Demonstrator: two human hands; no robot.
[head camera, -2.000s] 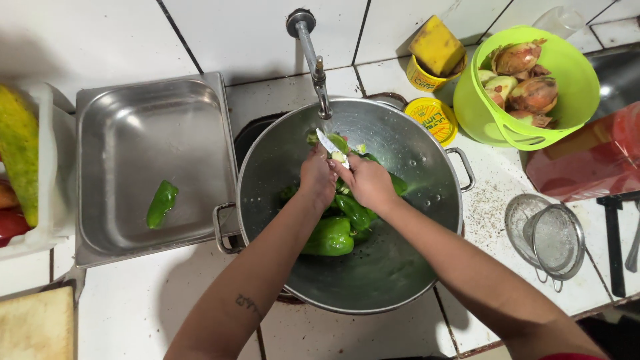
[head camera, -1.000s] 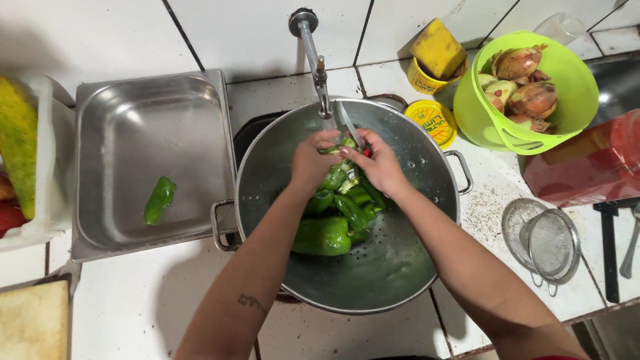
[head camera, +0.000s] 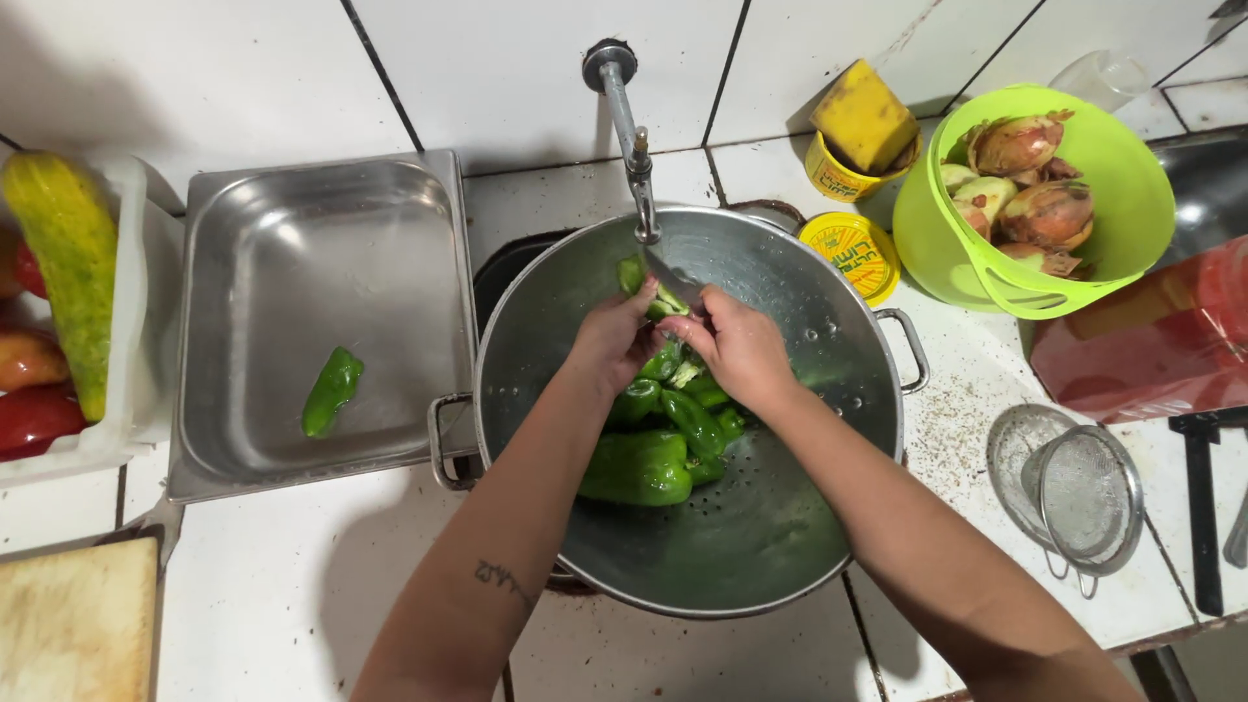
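Both hands are over a large metal colander below the tap. My left hand grips a piece of green bell pepper. My right hand holds a knife, its blade against the pepper piece, the handle hidden in my fingers. Beneath my hands, several green peppers and pale core scraps lie in the colander. One green pepper piece rests in the steel pan to the left.
A white bin with vegetables and a cutting board are at the left. To the right stand a lime-green basket of onions, a yellow tub with a sponge, a yellow lid, wire strainers and a red container.
The knife, pointing up beside the tap a second ago, now lies lower, across the pepper piece between my hands. The pepper in the steel pan has not moved.
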